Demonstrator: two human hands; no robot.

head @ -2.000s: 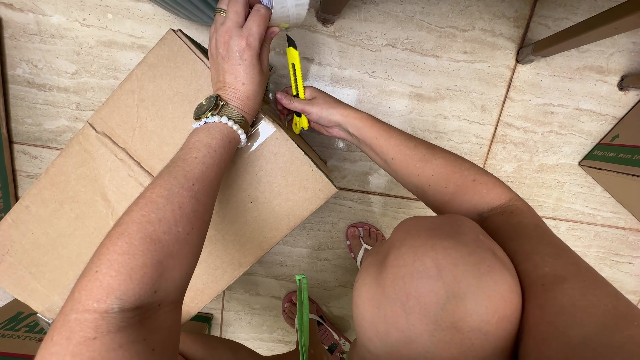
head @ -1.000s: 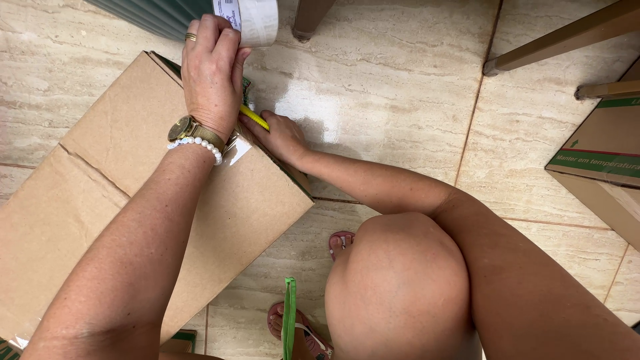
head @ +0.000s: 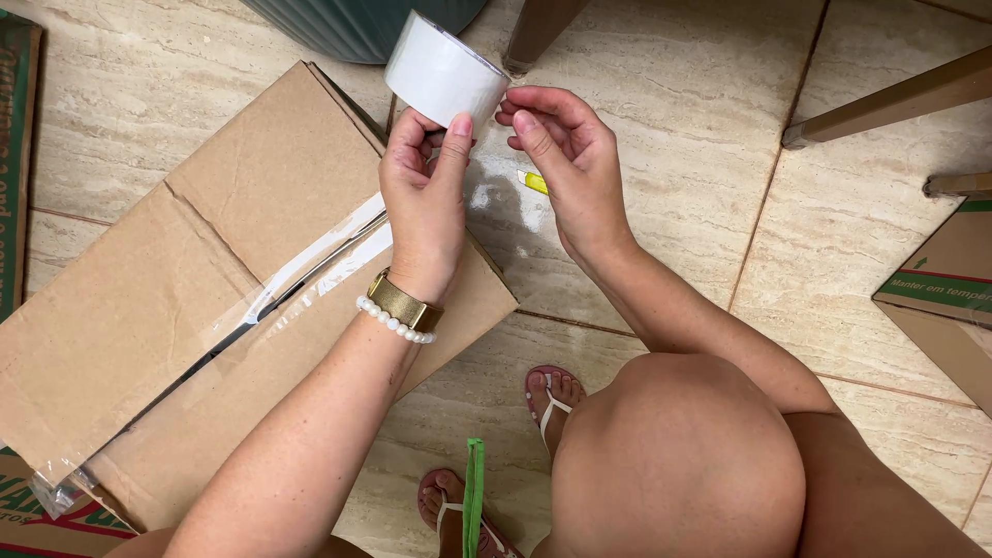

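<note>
My left hand [head: 430, 182] holds a roll of white packing tape [head: 446, 70] by its lower edge, thumb in front. At the roll's right side is my right hand [head: 573, 155], thumb and fingers apart and fingertips close to the tape's edge; whether they touch it I cannot tell. A yellow utility knife [head: 534, 182] shows partly behind my right hand, and the rest is hidden. Left of and below my hands lies a brown cardboard box [head: 116, 287], its flaps meeting at a narrow open seam with strips of tape [head: 314, 267] along it.
A ribbed blue-green bin [head: 349, 31] stands at the top beside a furniture leg [head: 542, 31]. More legs [head: 891, 97] reach in from the right, above another cardboard box [head: 945, 310]. Printed cardboard [head: 19, 155] lies at the left edge. A green strap [head: 473, 496] hangs near my sandalled feet.
My right hand has let go of the yellow knife and moved up beside the tape roll. My left hand has turned and now holds the roll upright, away from the box, whose seam shows.
</note>
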